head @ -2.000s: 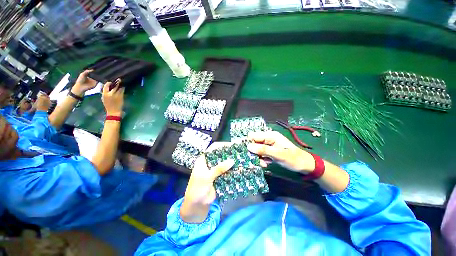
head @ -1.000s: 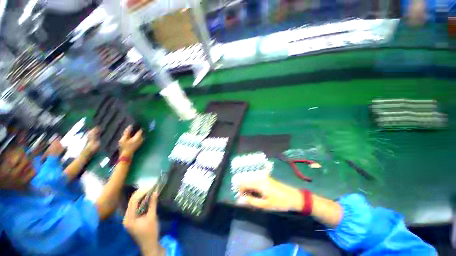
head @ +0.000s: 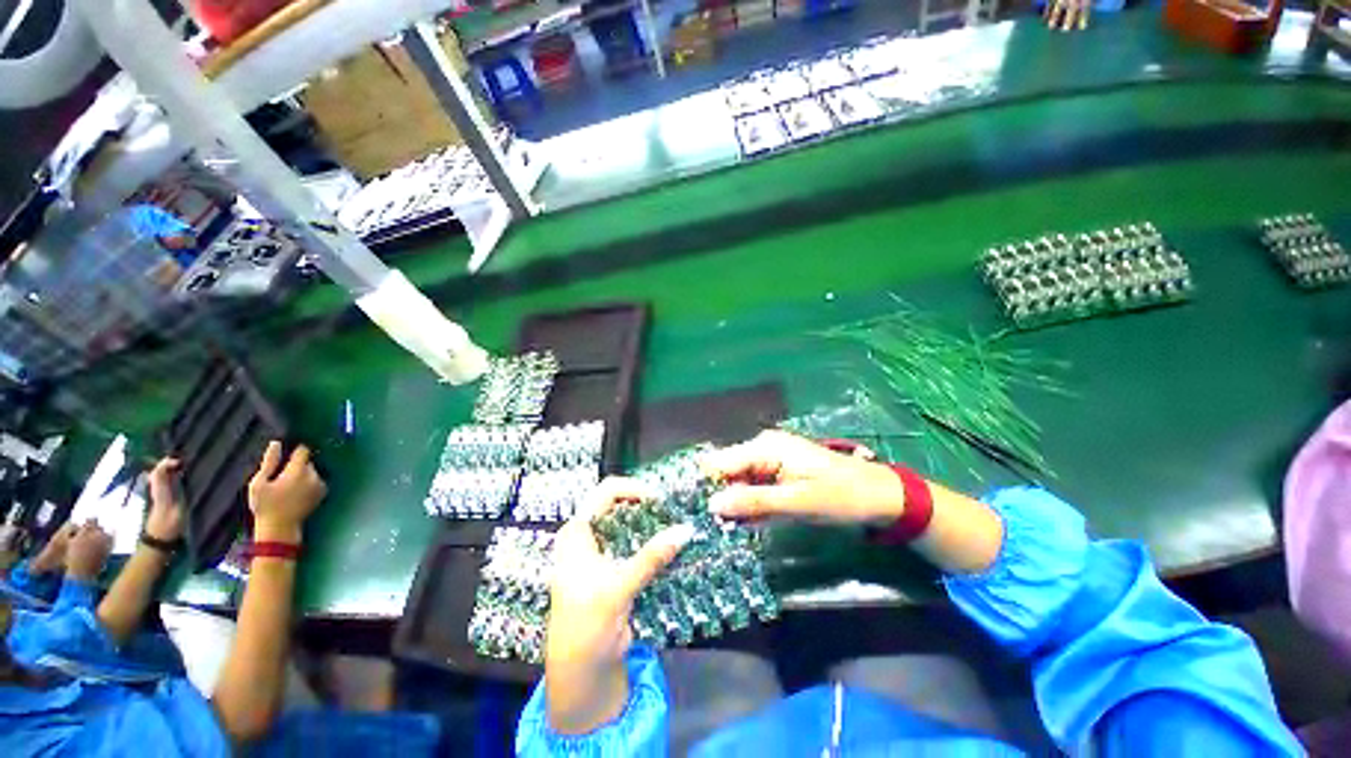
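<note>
My left hand (head: 600,570) holds a green-white circuit board panel (head: 708,585) by its left side, above the bench's front edge. My right hand (head: 793,477) grips the top of the panel with its fingertips. Stacked board panels (head: 511,585) lie in and beside a black tray (head: 590,344) left of my hands. A flat dark mat (head: 711,421) lies behind the held panel. The red-handled side cutters (head: 848,447) are mostly hidden behind my right hand. Green wires (head: 948,378) lie in a loose heap right of them, with a thin dark tool (head: 971,441) in the heap.
More panels (head: 1086,274) lie at the back right, with a smaller group (head: 1305,249) farther right. A wrapped metal post (head: 422,329) stands behind the tray. At left, a neighbour's hands hold a black tray (head: 230,452). A pink sleeve (head: 1323,518) is at the right edge.
A second ago my left hand was apart at the left and my right hand was at the panels near the mat. Both hands now hold one panel together. The camera view has also shifted.
</note>
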